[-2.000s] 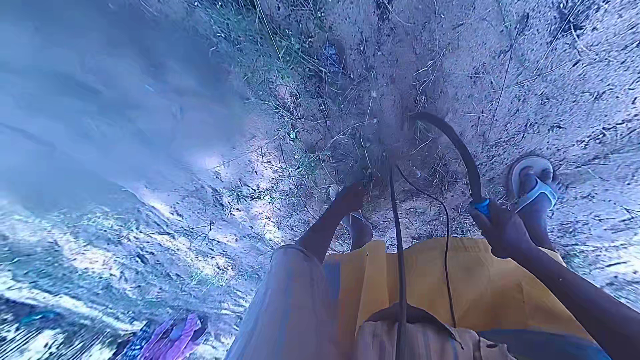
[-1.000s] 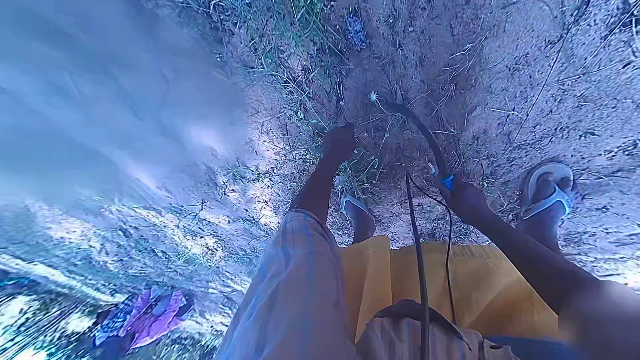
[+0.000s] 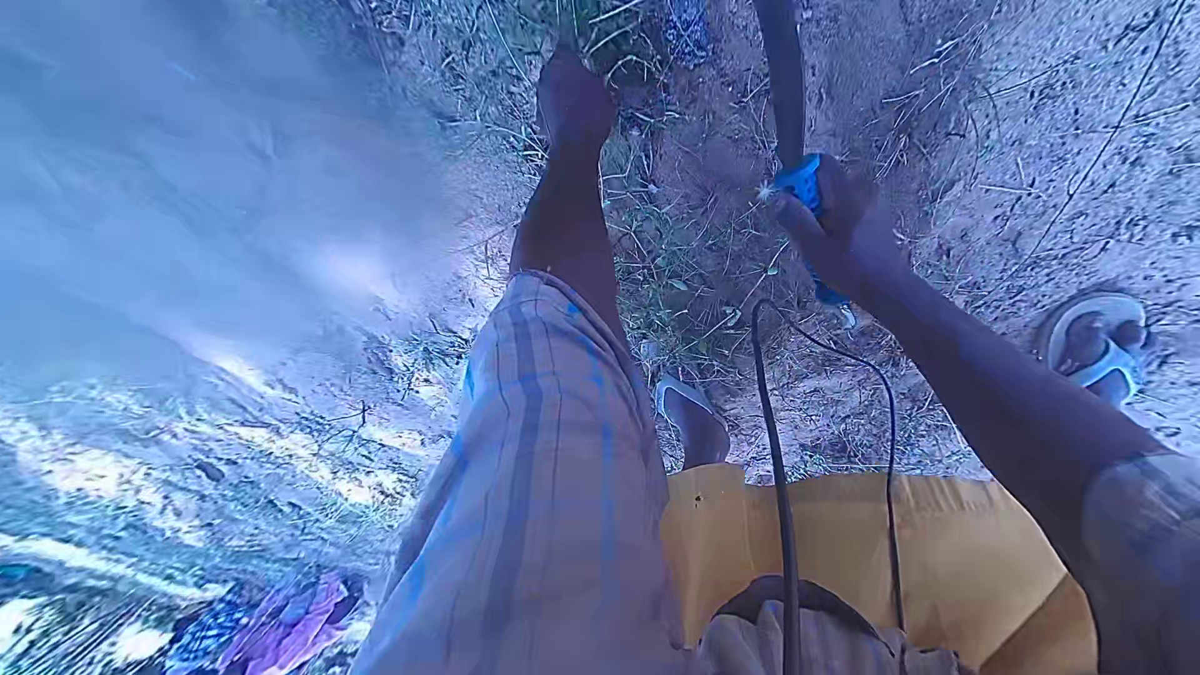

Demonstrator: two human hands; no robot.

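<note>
A curved, dark-bladed sickle (image 3: 786, 84) extends upward from my right hand (image 3: 844, 220), which is closed around its blue handle (image 3: 800, 186). Part of the blade runs out of the top of the view. To the left, my left hand (image 3: 574, 103) is low among green and dry grass (image 3: 623, 42). Its fingers look bent, with thin stems just beyond them, but whether it grips any is unclear. More low weeds (image 3: 670, 267) grow on the ground between my two forearms.
Yellow cloth (image 3: 844, 525) hangs at my waist, with a dark cord (image 3: 773, 422) looping over it. My sandalled feet (image 3: 694, 422) (image 3: 1097, 347) stand on dry soil. A patterned item (image 3: 686, 33) lies at the top. Purple cloth (image 3: 291, 623) is at the lower left.
My left hand has moved up and away from my body into the grass. The sickle has turned from slanting up-left to pointing nearly straight up, still in my right hand.
</note>
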